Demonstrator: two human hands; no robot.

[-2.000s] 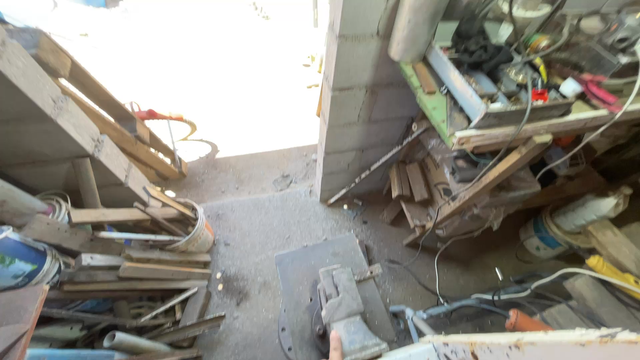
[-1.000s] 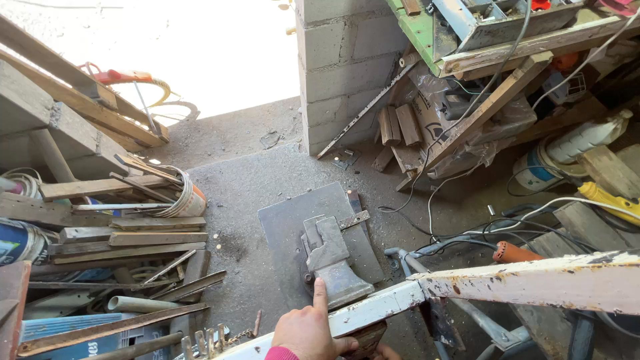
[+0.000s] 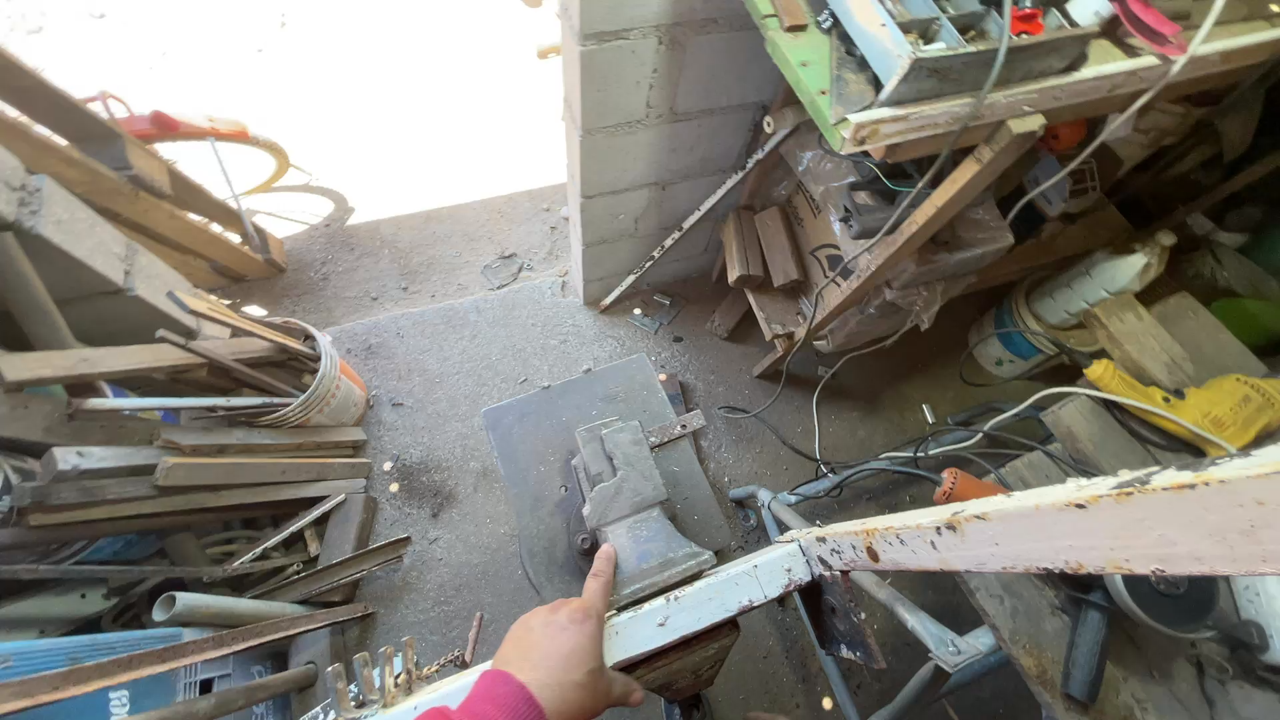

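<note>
My left hand (image 3: 565,640), in a pink sleeve, reaches in from the bottom with its index finger extended toward a grey metal bench vise (image 3: 630,500). The fingertip lies at or just over the vise's base; whether it touches cannot be told. Its thumb is spread out and it holds nothing. The vise is fixed on a grey metal plate (image 3: 540,430), with a short flat metal bar (image 3: 676,428) beside its jaws. A white, chipped-paint frame (image 3: 715,605) runs past the hand. My right hand is not clearly visible.
Scrap wood (image 3: 260,470) and a bucket of sticks (image 3: 335,385) are stacked at the left. A block wall (image 3: 660,140) stands ahead. At the right are a cluttered green bench (image 3: 800,75), loose cables, a yellow power tool (image 3: 1190,400) and a tubular metal stand (image 3: 925,635).
The view has shifted closer over the vise. More of my left hand shows than two seconds ago, its finger still extended toward the vise.
</note>
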